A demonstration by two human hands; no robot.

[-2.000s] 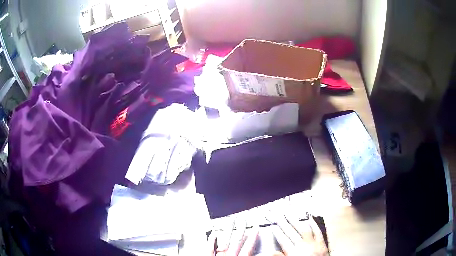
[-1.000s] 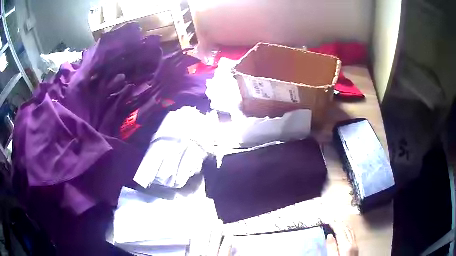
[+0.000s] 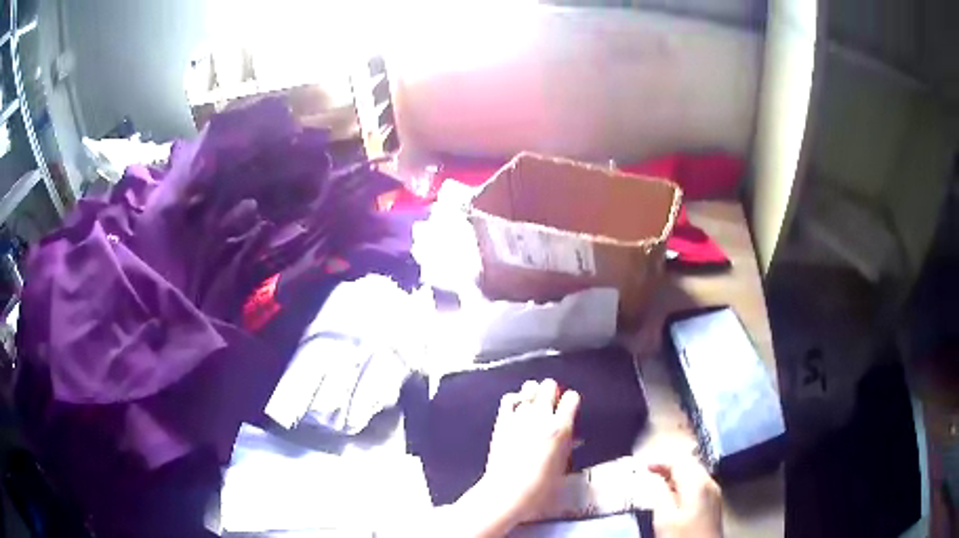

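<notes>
A dark cut-piece pile (image 3: pixel 610 394) lies mid-table. My left hand (image 3: pixel 531 436) reaches over it from the bottom edge, with bent fingertips on its top; whether they grip a piece cannot be told. My right hand (image 3: pixel 684 499) is low at the right, fingers bent, beside a pale-topped piece (image 3: pixel 584 528) cut off by the bottom edge; its grip is unclear. The flat white interlining pile (image 3: pixel 315 483) lies left of the hands, washed out by glare. A stack of finished pairs (image 3: pixel 728 389), pale on top with dark edges, lies at the right.
An open cardboard box (image 3: pixel 547 252) with a white label stands behind the dark pile. Loose white pieces (image 3: pixel 352 357) lie left of it. Purple garment pieces (image 3: pixel 137 315) heap at the far left. Red fabric (image 3: pixel 694 242) lies at the back. A wall edge (image 3: pixel 794 137) rises at the right.
My left hand has come up onto the dark pile. My right hand shows more fully at the lower right. The view has tilted, so the table items sit lower in the picture.
</notes>
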